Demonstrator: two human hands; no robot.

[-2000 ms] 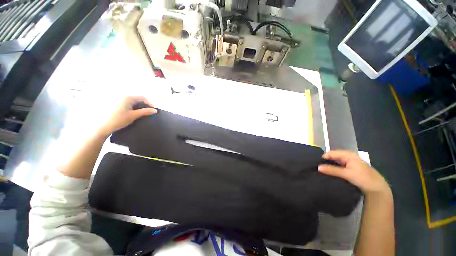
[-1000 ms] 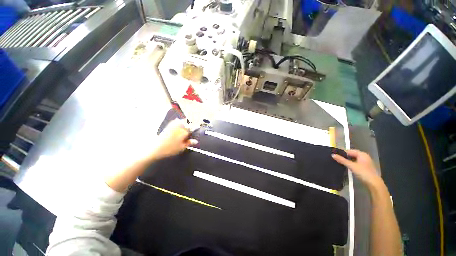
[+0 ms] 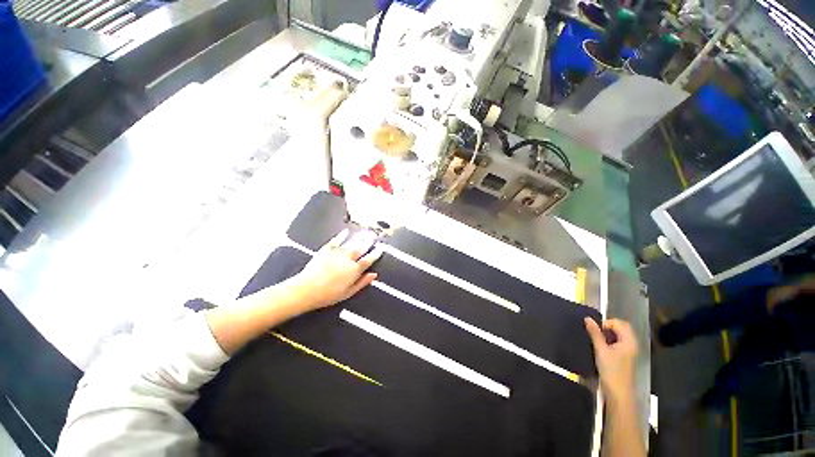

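A narrow black panel (image 3: 550,314) lies on the white board (image 3: 465,239), its upper edge close under the sewing head (image 3: 393,134). A larger black panel (image 3: 447,415) lies nearer my body. Straight white strips (image 3: 424,353) show in and between the panels, and a thin yellow line (image 3: 326,359) shows on the left. My left hand (image 3: 344,268) rests on the narrow panel beside the needle area, fingers spread. My right hand (image 3: 615,344) pinches the narrow panel's right edge. The needle and presser foot are mostly hidden.
A yellow edge tape (image 3: 582,286) marks the board's right end. The clamp carriage (image 3: 500,183) with black hoses sits right of the head. A control screen (image 3: 746,212) stands at the right, with part of a person below it. A roller conveyor and a blue bin (image 3: 18,58) are at the left.
The narrow panel has moved forward to the sewing head, and its white strips now show flat. My left hand has moved from its far left corner to near the needle. The view has shifted.
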